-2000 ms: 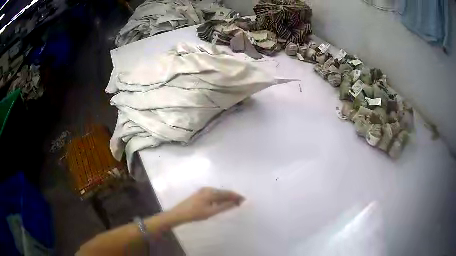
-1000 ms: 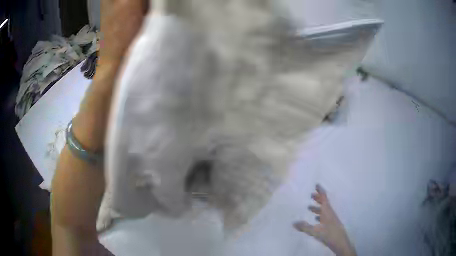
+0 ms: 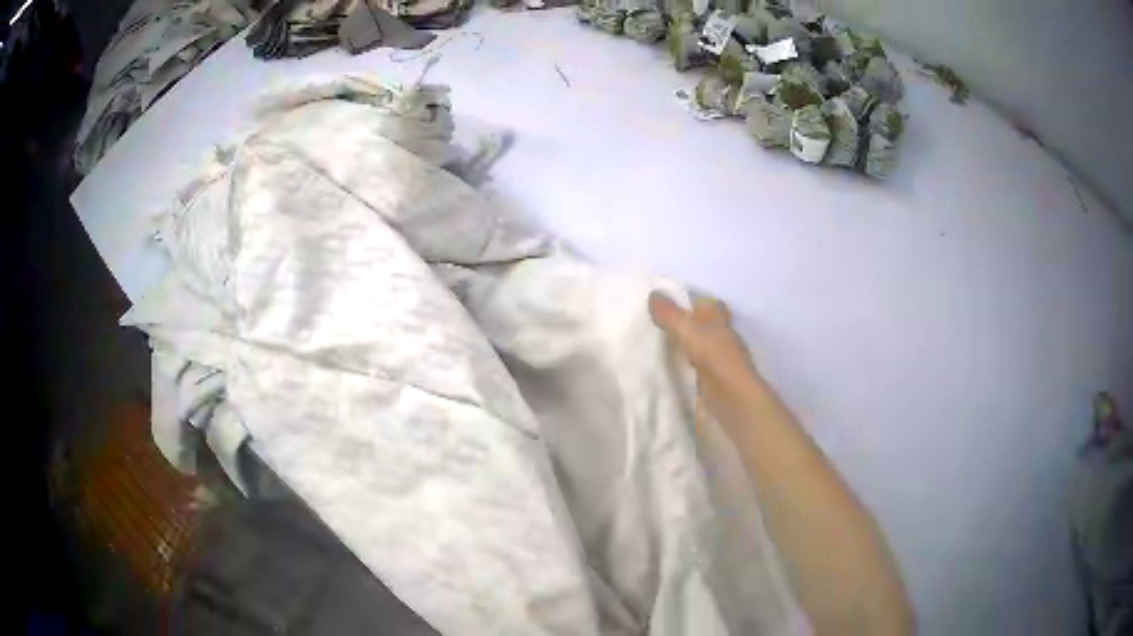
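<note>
An off-white garment (image 3: 360, 311) lies spread and creased over the left and middle of the white table (image 3: 969, 360), with one part running down to the bottom edge of the view. My right hand (image 3: 698, 326) grips the garment's right edge, its fingers partly hidden by the cloth. My left hand is not visible. At the garment's far end the cloth is bunched up, with a small strip sticking out to the right.
Tied grey-green bundles (image 3: 808, 99) with white tags stand along the wall. Brown-grey cut pieces (image 3: 360, 25) and a pale cloth pile (image 3: 162, 62) lie at the far left. An orange-brown stool (image 3: 131, 497) is at lower left. Dark grey cloth (image 3: 1110, 534) lies at the right edge.
The garment, lifted close to the camera before, now lies lower on the table. My left arm has gone out of view. My right hand, open and empty before, now holds the garment's edge.
</note>
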